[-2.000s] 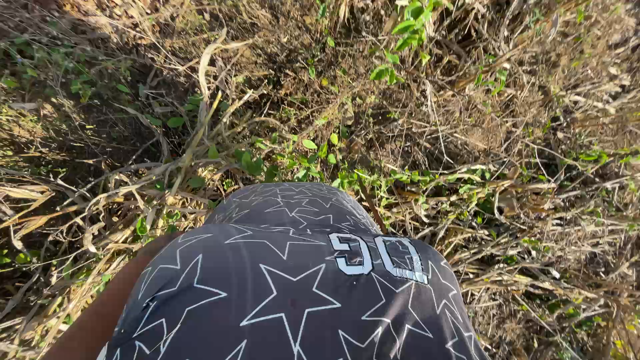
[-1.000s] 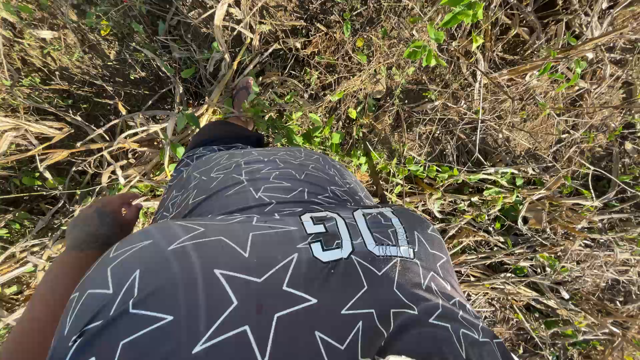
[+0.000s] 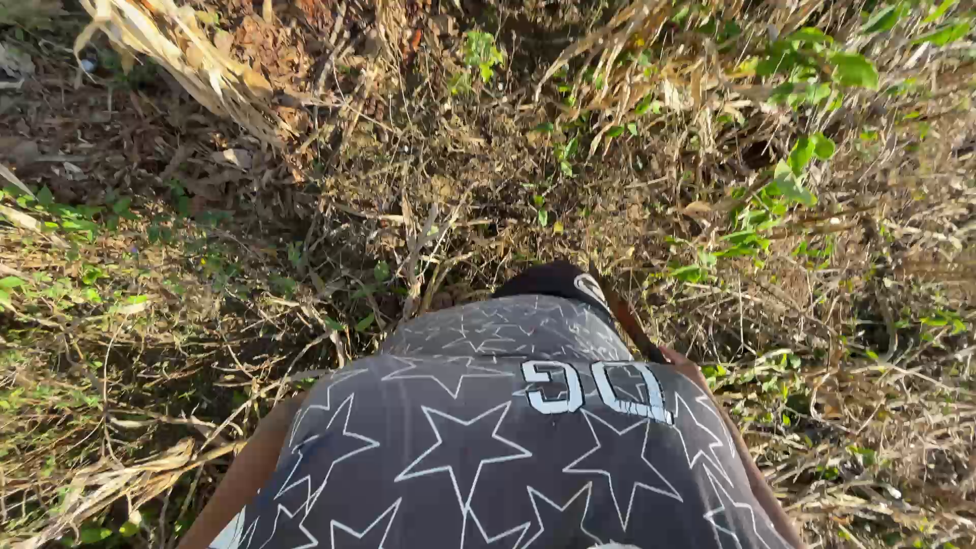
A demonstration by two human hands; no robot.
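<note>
My right hand (image 3: 680,361) shows in part at the right side of my dark star-patterned shirt (image 3: 465,442). Its fingers are around the black handle end (image 3: 653,352) of a long, narrow, brownish tool (image 3: 627,316), which looks like a machete; its far end is hidden beside my leg. On the left only my forearm (image 3: 255,465) is visible, running down along the shirt, and the left hand is hidden behind the cloth. Dark legwear (image 3: 545,279) with a pale round mark sticks out beyond the shirt's hem.
Dry grass and tangled stems (image 3: 427,229) cover the ground around me. A bundle of long dry leaves (image 3: 191,69) lies at the upper left, near brown leaf litter (image 3: 137,145). Green leafy shoots (image 3: 793,183) grow at the upper right, with more low green plants at the left.
My right hand and the long tool have come into view at the right. My left hand, visible at the left one second ago, is now hidden. The view has shifted over the ground.
</note>
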